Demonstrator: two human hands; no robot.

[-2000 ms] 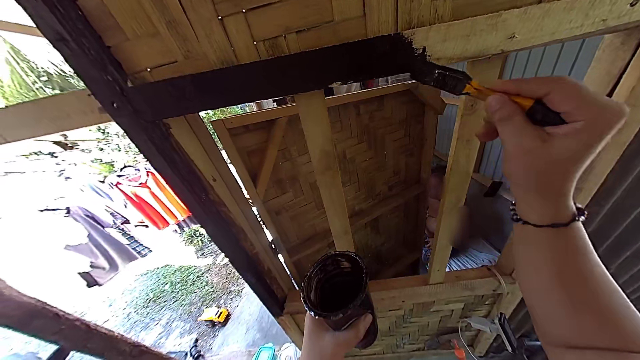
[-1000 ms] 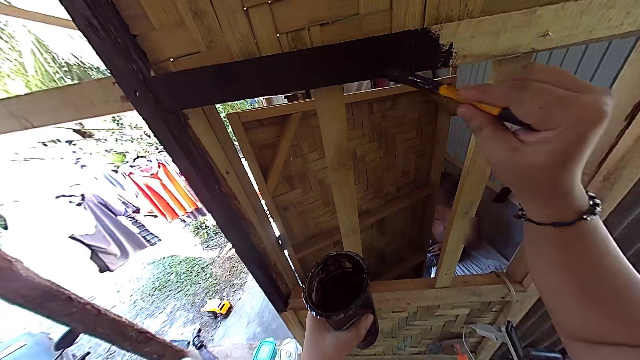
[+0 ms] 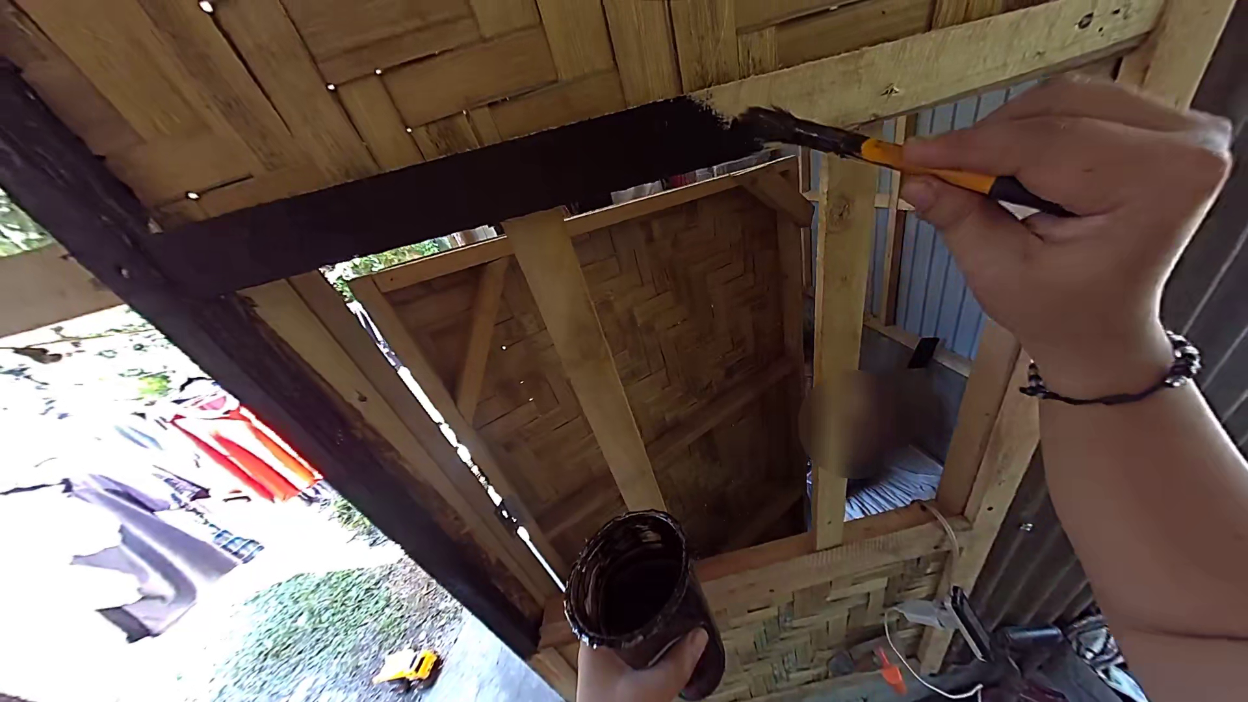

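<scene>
My right hand (image 3: 1082,214) grips a paintbrush (image 3: 926,168) with an orange and black handle. Its dark bristles touch or nearly touch a horizontal wooden beam (image 3: 936,73) at the edge of the black paint. Left of the brush the beam is coated black; to the right it is bare pale wood. Low in the middle, my left hand (image 3: 639,673) holds an open cylindrical can (image 3: 702,624) with dark paint inside and smears around its rim. Above the beam is a woven bamboo panel (image 3: 487,68).
Upright wooden studs (image 3: 585,361) stand below the beam, with a black-painted post (image 3: 322,429) to the left. Behind the studs, a person (image 3: 877,448) is partly visible. Corrugated metal (image 3: 1038,526) lines the right. Outside are hanging clothes (image 3: 244,444) and a yellow toy truck (image 3: 408,668).
The black coat reaches slightly farther right along the beam than two seconds ago. My right hand has moved the brush along the beam's paint edge. My left hand still holds the can.
</scene>
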